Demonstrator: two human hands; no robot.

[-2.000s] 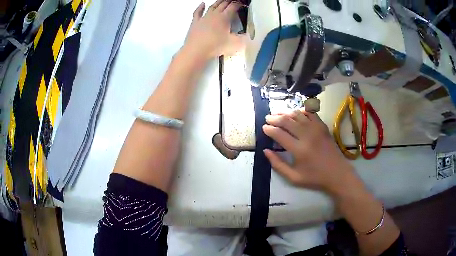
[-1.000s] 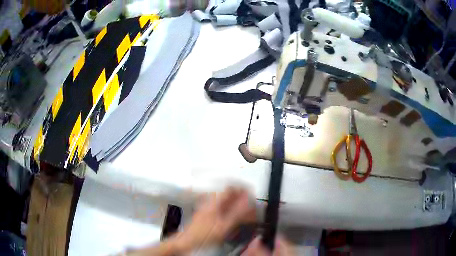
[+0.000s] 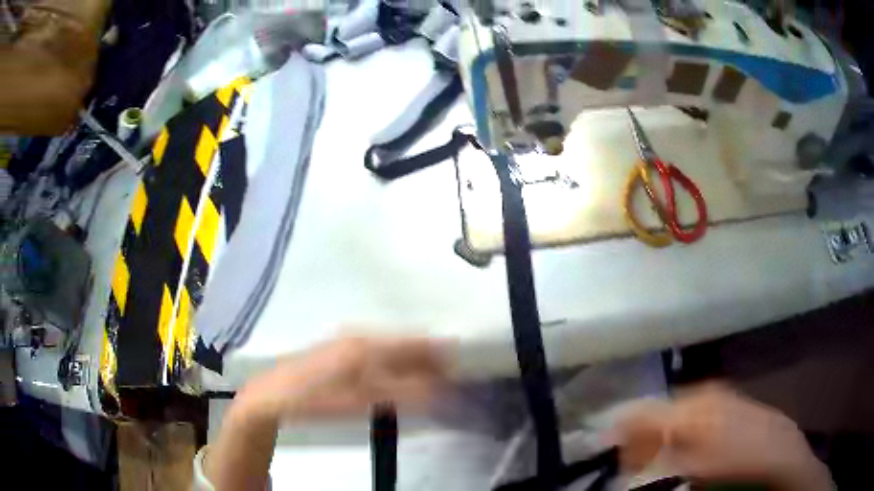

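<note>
A long black band (image 3: 523, 288) runs from the needle area of the sewing machine (image 3: 585, 81) over the table's front edge into my lap. Behind the needle a grey piece with a black edge (image 3: 417, 110) lies looped on the table. My left hand (image 3: 374, 369) is blurred at the table's front edge, left of the band; its fingers cannot be made out. My right hand (image 3: 709, 436) is blurred low at the right, over the lap, beside black strip and light fabric; whether it grips them is unclear.
Scissors (image 3: 663, 201) with yellow and red handles lie right of the needle. A stack of grey pieces (image 3: 259, 221) lies at the left beside a black-and-yellow taped board (image 3: 158, 249). Rolled grey and black pieces (image 3: 359, 38) are heaped at the far side. A brown shape (image 3: 48, 62) shows top left.
Both hands have left the needle area for the front edge and lap. Since the last frame my right hand has moved right, away from the band. The view has shifted.
</note>
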